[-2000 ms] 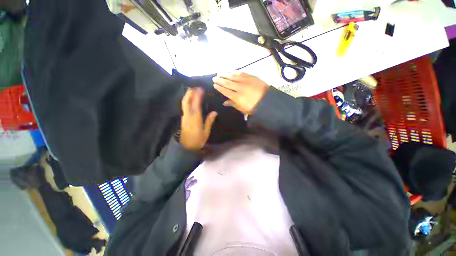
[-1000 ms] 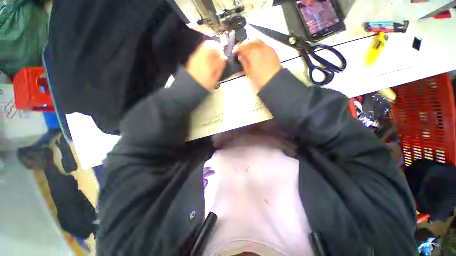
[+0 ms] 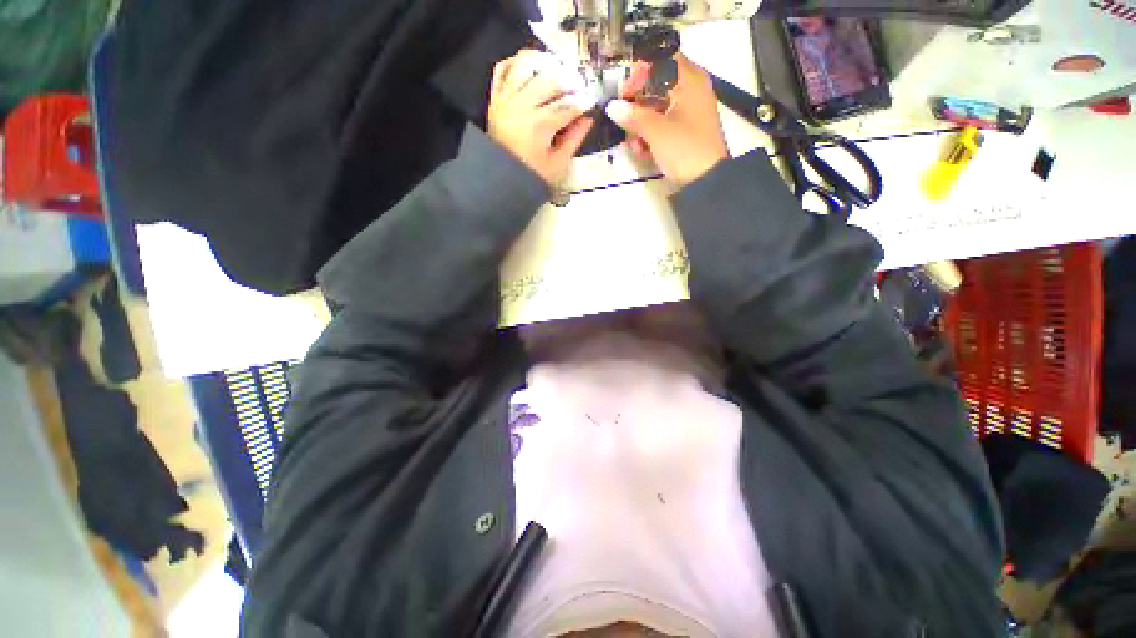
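Observation:
A small black piece (image 3: 603,132) lies at the needle area, between my two hands. My left hand (image 3: 539,115) holds its left side with thumb and fingertips. My right hand (image 3: 679,121) pinches its right side, close to the presser foot (image 3: 610,75). The fingertips partly hide the piece. The large black fabric (image 3: 287,125) covers the left of the table and reaches up to my left hand. The fabric scissors (image 3: 804,146) lie right of my right hand, with part of the handles hidden by my sleeve.
A smartphone (image 3: 837,69) lies behind the scissors. A yellow tool (image 3: 953,162) and a red and blue pen (image 3: 982,114) lie to the right. A red basket (image 3: 1028,349) stands below right. A blue crate (image 3: 255,424) is at lower left. The machine body (image 3: 1071,50) is at top right.
My hands went from flattening the black fabric to the small piece at the needle. The large fabric now lies further left, baring the table's front. In the last second the hands stayed near the needle.

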